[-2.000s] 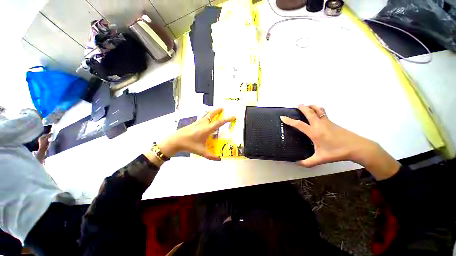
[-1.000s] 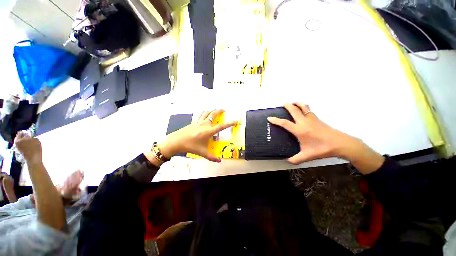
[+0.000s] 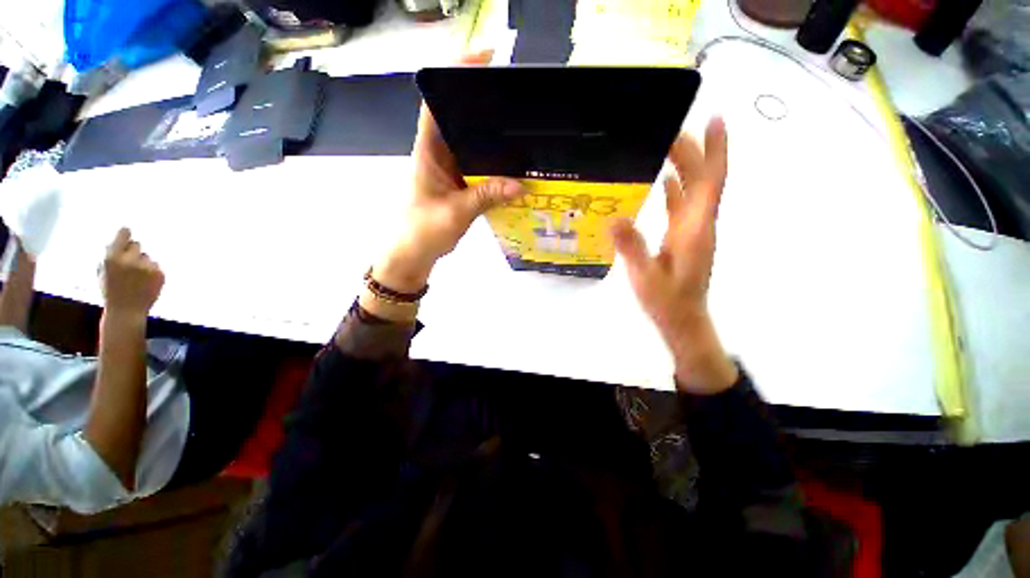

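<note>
A black box with a yellow printed sleeve (image 3: 565, 231) around it is held upright above the white table in front of me. The sleeve shows "MUSIC" lettering and white earbuds. The black part of the box (image 3: 559, 119) is at the top, with a narrow black strip below the yellow. My left hand (image 3: 443, 203) grips its left side, thumb on the front and other fingers partly hidden behind. My right hand (image 3: 678, 243) is at its right side, fingers spread, thumb near the yellow face; contact is unclear.
Flat black card pieces (image 3: 367, 113) lie at the left. A stack of flat sleeves (image 3: 638, 32) lies at the back. A white cable (image 3: 836, 96), a small round jar (image 3: 853, 59) and clear bags (image 3: 983, 124) are right. Another person's hand (image 3: 132, 274) is at left.
The black box and yellow sleeve have been raised from the table and stood upright, now joined as one piece. My right hand has opened beside it. The view has shifted.
</note>
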